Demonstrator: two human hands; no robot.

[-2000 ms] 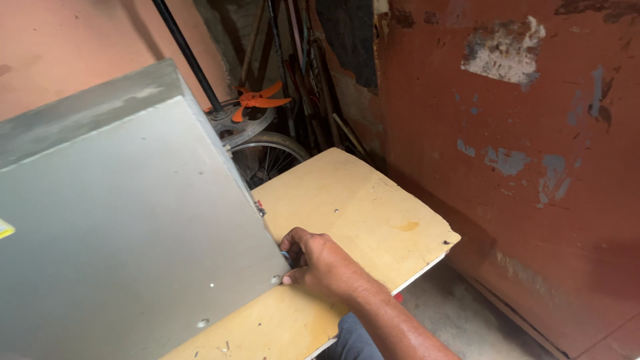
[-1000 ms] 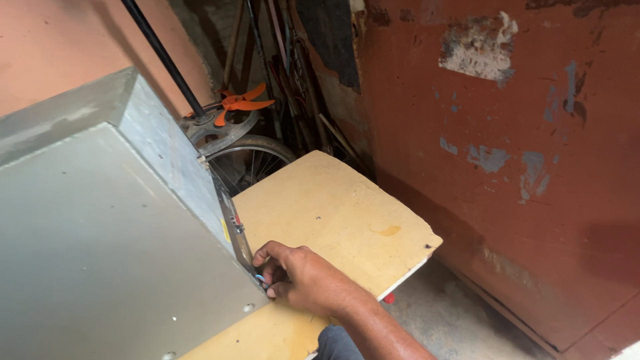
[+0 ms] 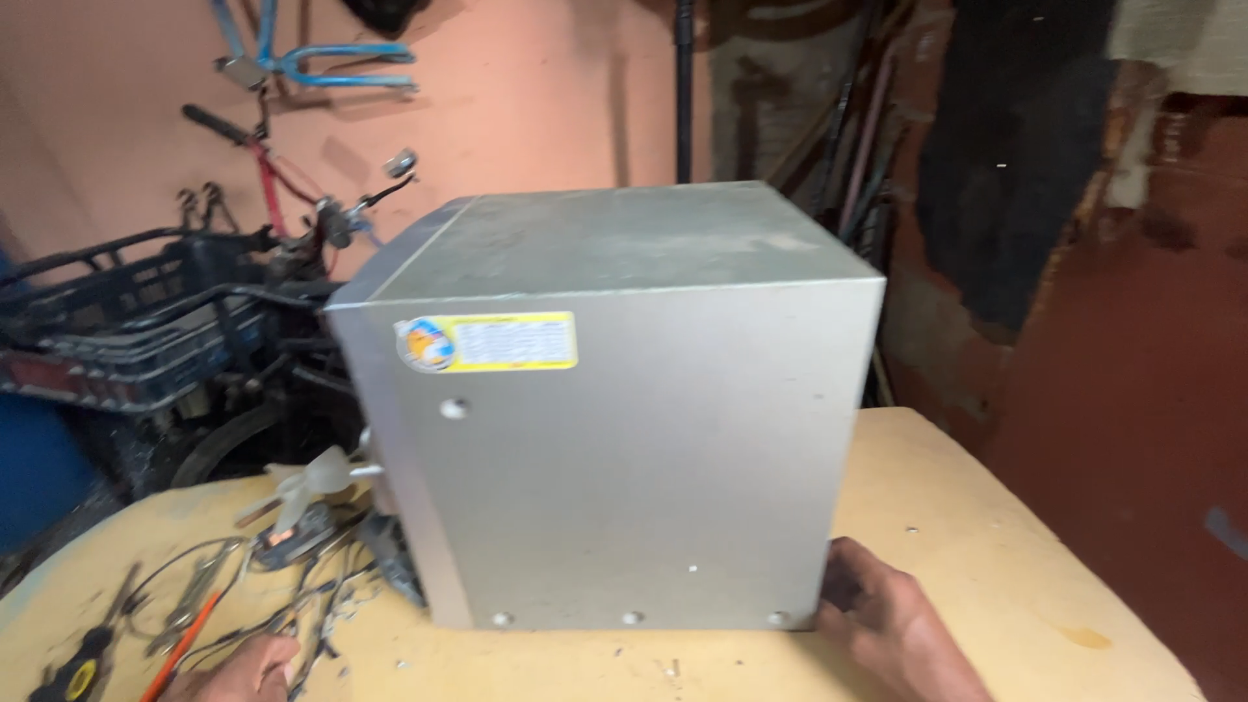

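Observation:
A grey metal box-shaped housing (image 3: 634, 458) stands on the yellow tabletop (image 3: 975, 546), with a yellow and white sticker on its near side. My right hand (image 3: 882, 619) is at the housing's lower right corner, its fingers partly hidden behind the edge; whether they hold anything does not show. At the lower left lies my left hand (image 3: 239, 673), fingers curled beside an orange rod-like tool (image 3: 183, 643) and thin wires (image 3: 327, 595); its grip is unclear. A black-handled screwdriver (image 3: 86, 658) lies left of it, and a pale plastic fan blade (image 3: 327, 473) rests by the housing's left side.
Behind the table at left stands a bicycle with red handlebar parts (image 3: 271, 190) and a dark plastic crate (image 3: 146, 331). A blue bicycle frame part (image 3: 341, 66) hangs on the wall. A reddish-brown panel (image 3: 1121, 419) borders the right side.
The view has swung left and now takes in the housing's stickered side, the tools and my left hand. My right hand remains near the housing's lower right corner.

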